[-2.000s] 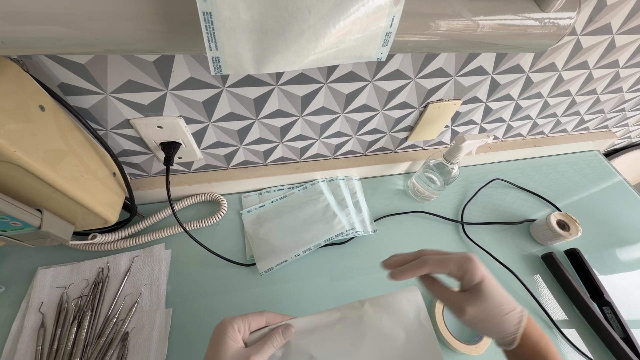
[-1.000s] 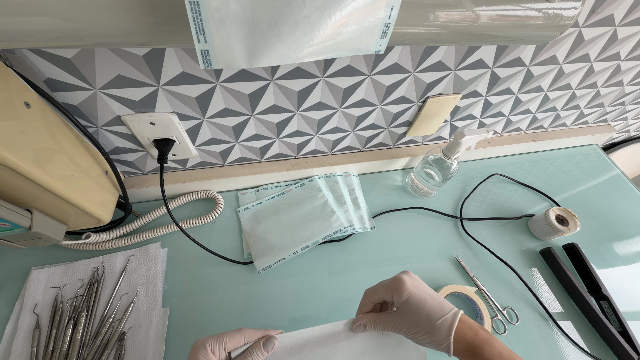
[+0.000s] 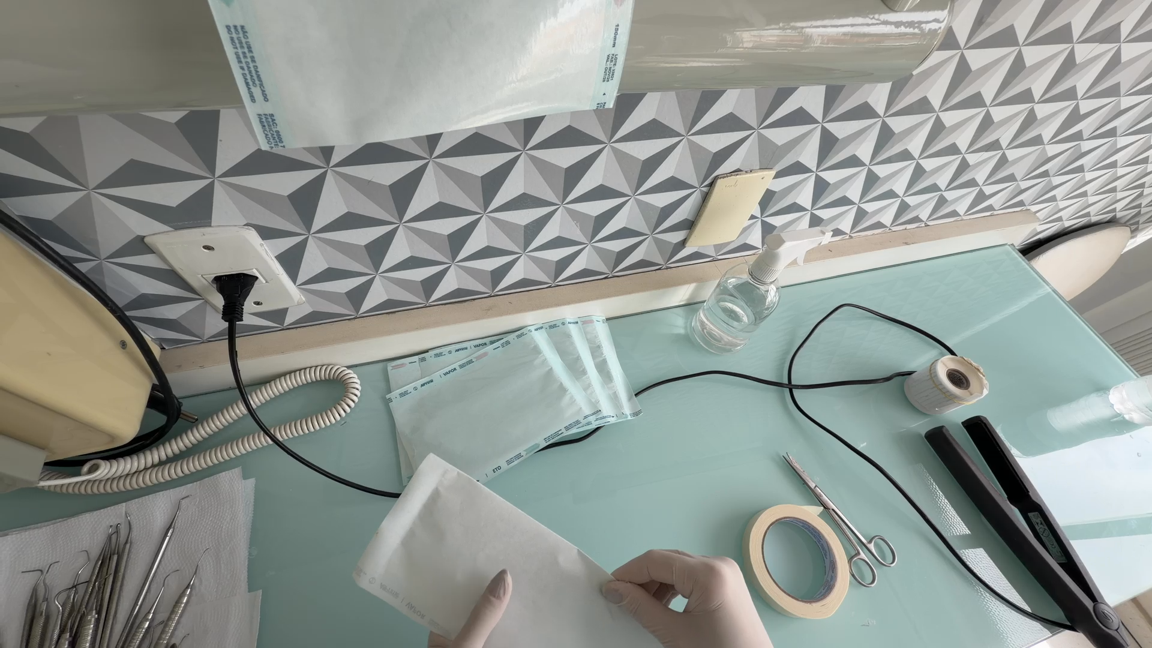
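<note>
A white paper-faced sterilization pouch is held tilted at the bottom centre. My left hand, gloved, has its thumb over the pouch's face; its fingers are hidden. Gloved too, my right hand pinches the pouch's right edge between thumb and fingers. Just behind lie several overlapping sterilization pouches on the glass top. A roll of masking tape and small metal scissors lie to the right of my right hand. Metal dental instruments rest on paper towels at the lower left.
A black flat iron, a label roll and a clear spray bottle stand or lie toward the right and back. A black cord crosses the table. At left are a coiled cable and a beige device. A pouch roll hangs above.
The pouch in my hands has been raised and tilted, with more of its face in view. My right hand has moved down from the pouch's top edge to its right edge.
</note>
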